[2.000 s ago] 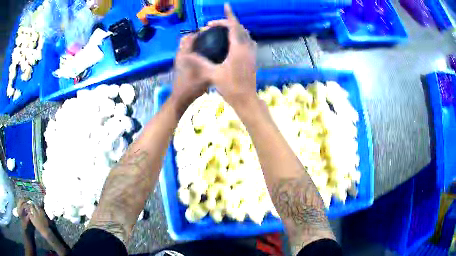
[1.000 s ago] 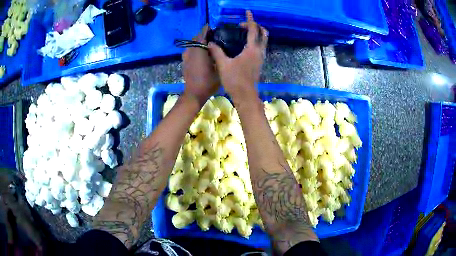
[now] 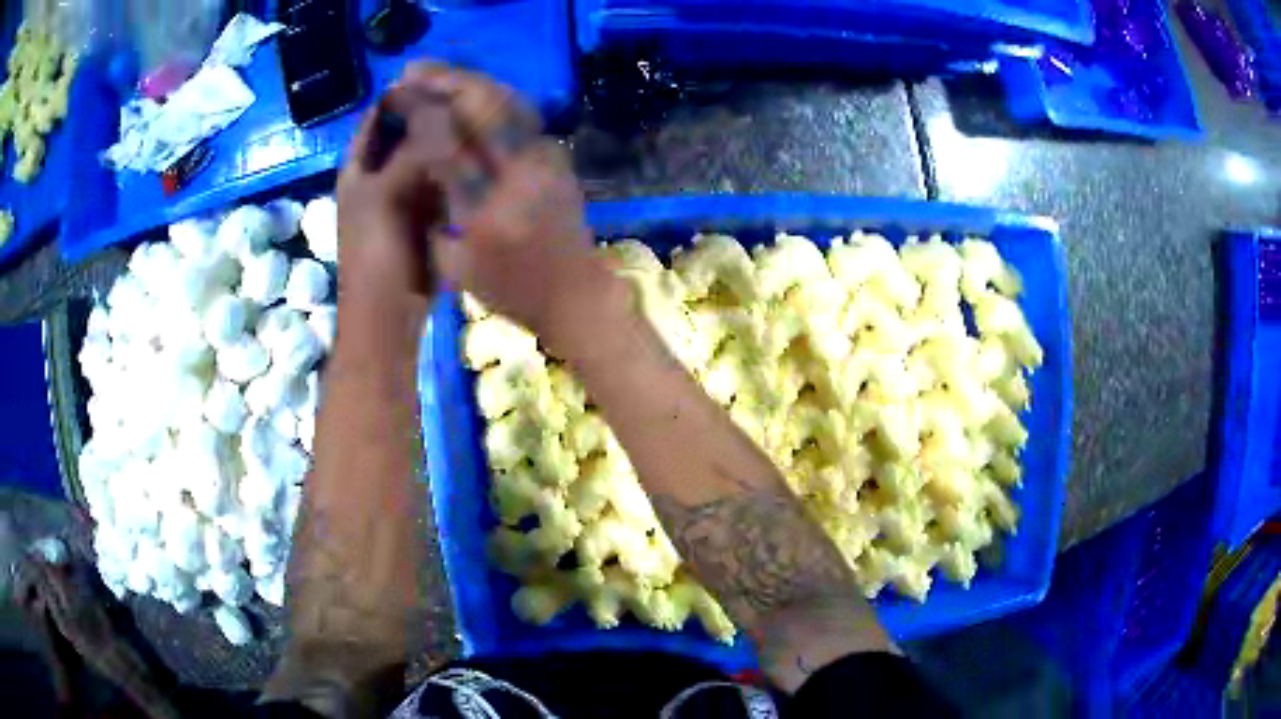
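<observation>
My left hand (image 3: 382,176) and my right hand (image 3: 513,190) are pressed together above the back left corner of a blue tray (image 3: 1061,421). Both are blurred. A small dark patch shows between the left fingers; I cannot tell whether it is an object. The tray holds rows of pale yellow lumpy pieces (image 3: 829,365). My right forearm crosses over them. A heap of white rounded lumps (image 3: 211,407) lies on the speckled grey table to the left, partly behind my left forearm.
Another blue tray at the upper left holds a black phone-like object (image 3: 320,63) and crumpled white paper (image 3: 183,115). Stacked blue trays (image 3: 843,31) stand at the back, with a dark, unclear area just below their left part. Another person's hand (image 3: 63,597) shows at the lower left.
Both hands have moved left from the back of the table, away from the stacked trays. The black round object and its strap, earlier between them, no longer show clearly in the hands.
</observation>
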